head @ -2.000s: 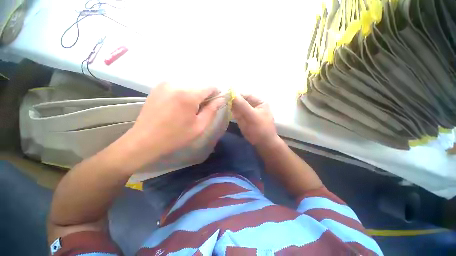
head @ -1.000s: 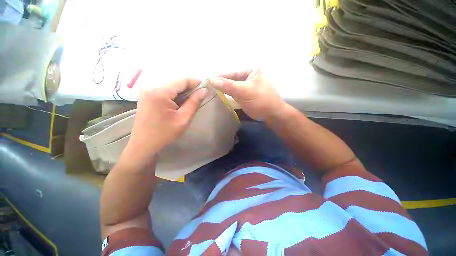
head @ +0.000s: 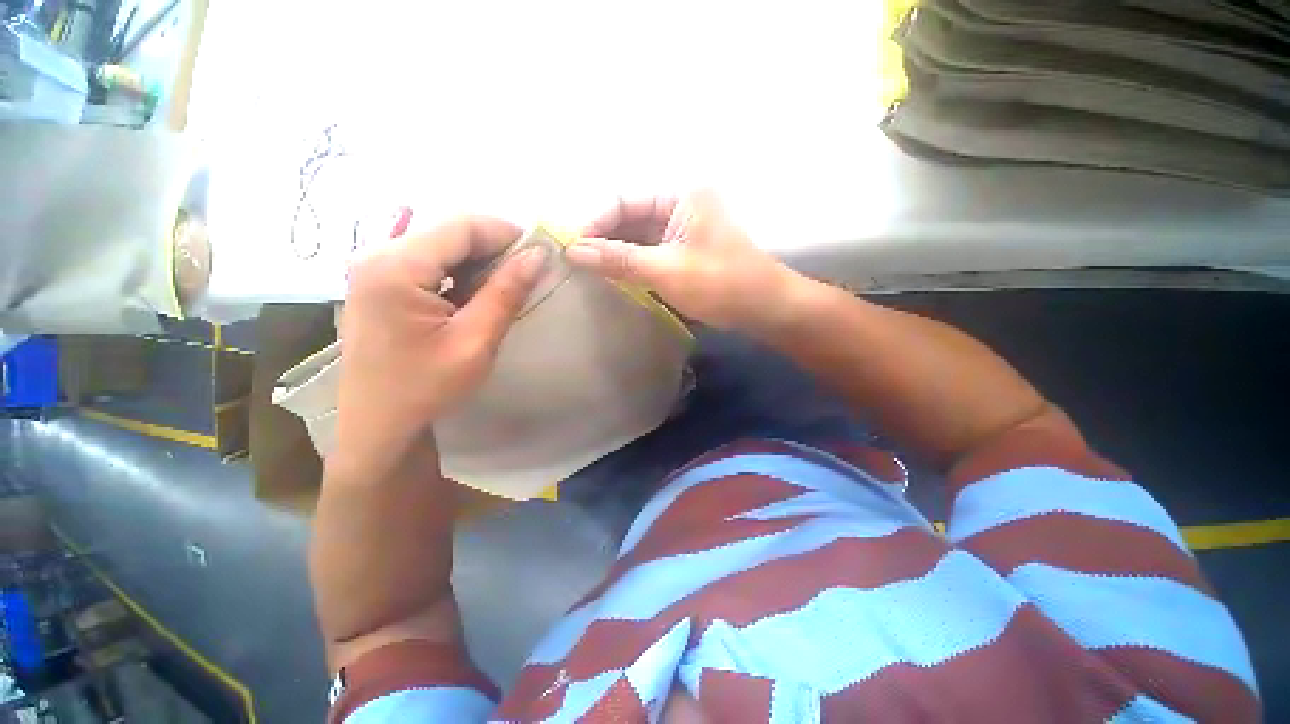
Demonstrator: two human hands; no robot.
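Note:
A beige pouch [head: 566,375] hangs over my lap at the table's front edge, with yellow edge binding along its right side. My left hand [head: 425,318] grips the pouch near its upper corner, thumb on top and fingers curled. My right hand [head: 693,262] pinches the yellow-edged corner [head: 555,238] between thumb and fingers, close beside the left thumb. Whether a loose thread is at the fingertips is too small to tell.
The white worktable [head: 566,99] spans the top. Stacked pouches [head: 1075,85] stand at the upper right. Dark cord [head: 314,184] and a partly hidden red stick [head: 402,221] lie behind my left hand. A brown carton [head: 283,453] is below left. Beige fabric [head: 85,226] lies at far left.
The view has swung, so the stack sits further up and right. Both hands still hold the pouch corner; the pouch now shows more of its flat side and less of its folded mouth.

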